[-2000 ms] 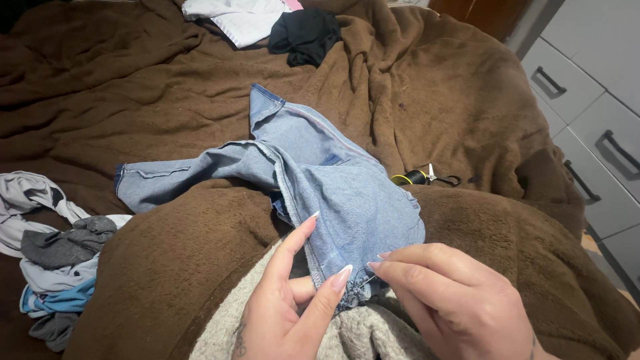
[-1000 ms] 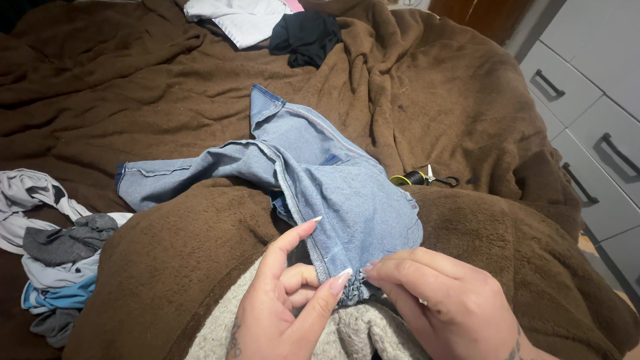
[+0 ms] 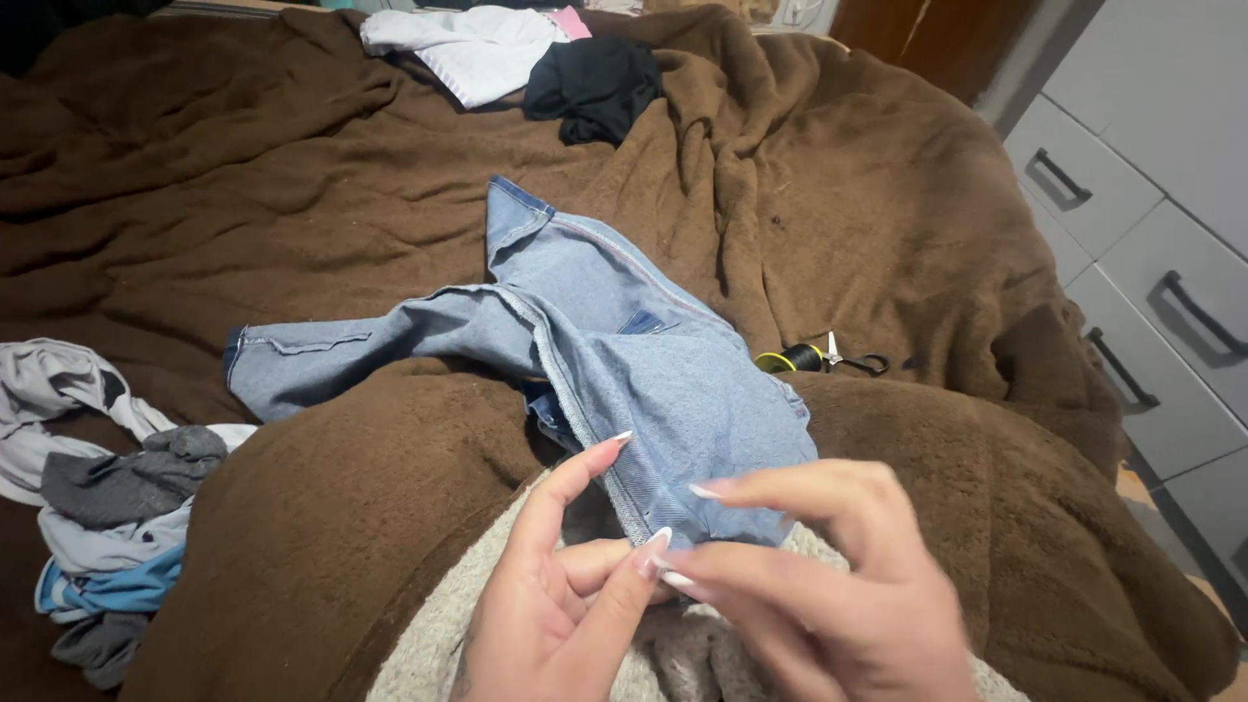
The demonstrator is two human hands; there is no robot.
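Observation:
A light blue denim garment (image 3: 673, 390), its seams showing, lies across my lap over a brown blanket. My left hand (image 3: 575, 595) pinches its near edge between thumb and fingers, with the index finger extended along the seam. My right hand (image 3: 829, 575) is right beside it, slightly blurred, its thumb and a finger close to my left thumb tip and the index finger raised over the denim. Whether the right fingertips hold something small cannot be told. Beyond the garment, on the right, are a spool of black thread (image 3: 802, 358) and small black-handled scissors (image 3: 858, 362).
Brown blanket (image 3: 877, 195) covers the bed and my legs. Rumpled grey and blue clothes (image 3: 127, 487) lie at the left. A white cloth (image 3: 487, 49) and a black cloth (image 3: 595, 88) lie at the far side. Grey drawers (image 3: 1160, 263) stand at the right.
The right hand's index finger has lifted and spread away from its thumb, and that hand has come closer to the left thumb. The left hand keeps its grip on the denim.

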